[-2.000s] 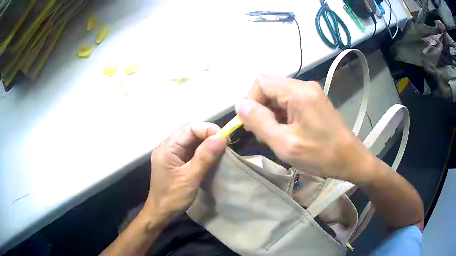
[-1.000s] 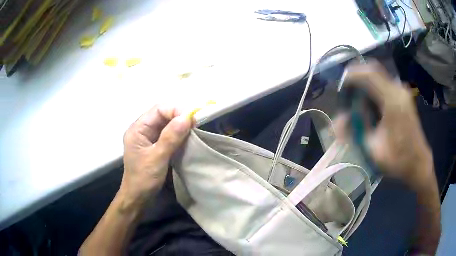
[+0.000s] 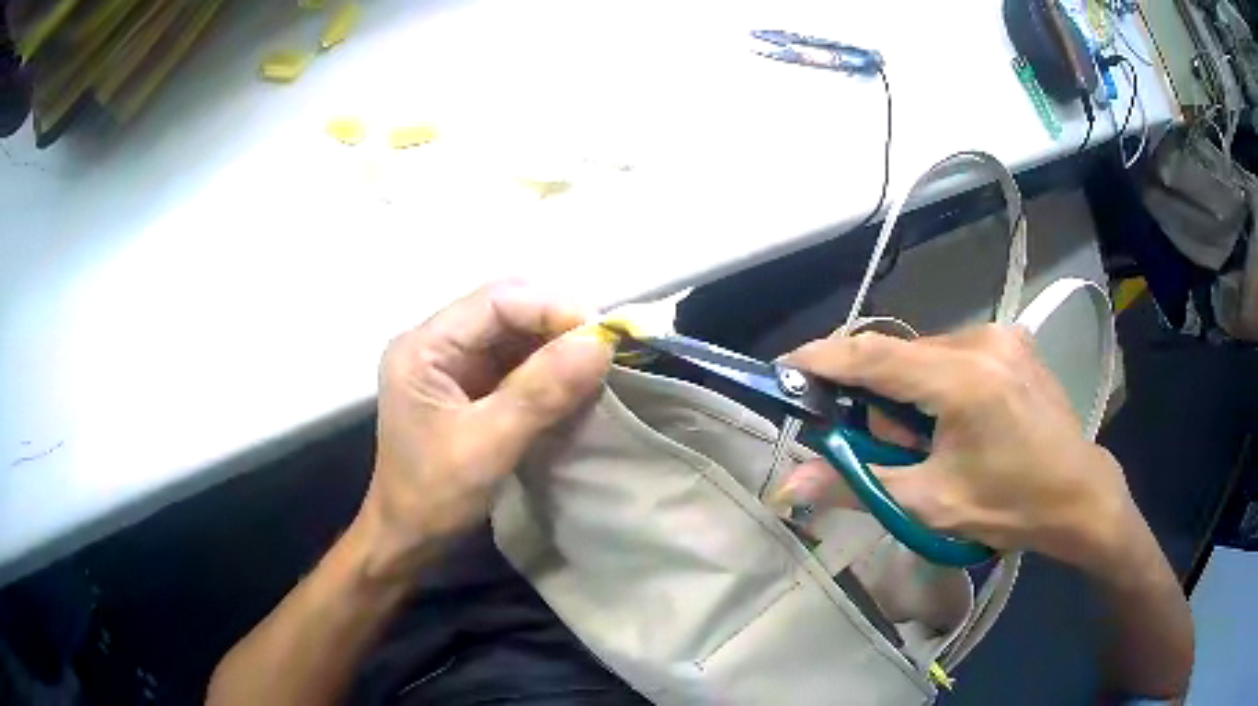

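Observation:
A cream-beige tote bag [image 3: 662, 524] lies across my lap with its mouth open. My left hand [image 3: 476, 400] pinches its top corner at a yellow corner end [image 3: 618, 331]. A pale strip end [image 3: 662, 309] sticks out past the yellow. My right hand [image 3: 952, 428] holds teal-handled scissors [image 3: 883, 503] with fingers in the loops. The scissors' blade tips are at the yellow corner end, beside my left fingertips. Whether they touch the fabric is hard to tell. The bag handles [image 3: 1018, 228] arch up behind my right hand.
On the white table [image 3: 276, 304] are several yellow offcuts [image 3: 411, 137], a corded small tool [image 3: 817, 53] and layered yellow-edged pieces [image 3: 104, 62] at far left. A dark rounded block [image 3: 1044, 48] and a green item [image 3: 1037, 97] lie at far right.
My right hand let go of the yellow end, took the scissors from the table and brought their blades to the bag corner. My left hand still pinches the corner.

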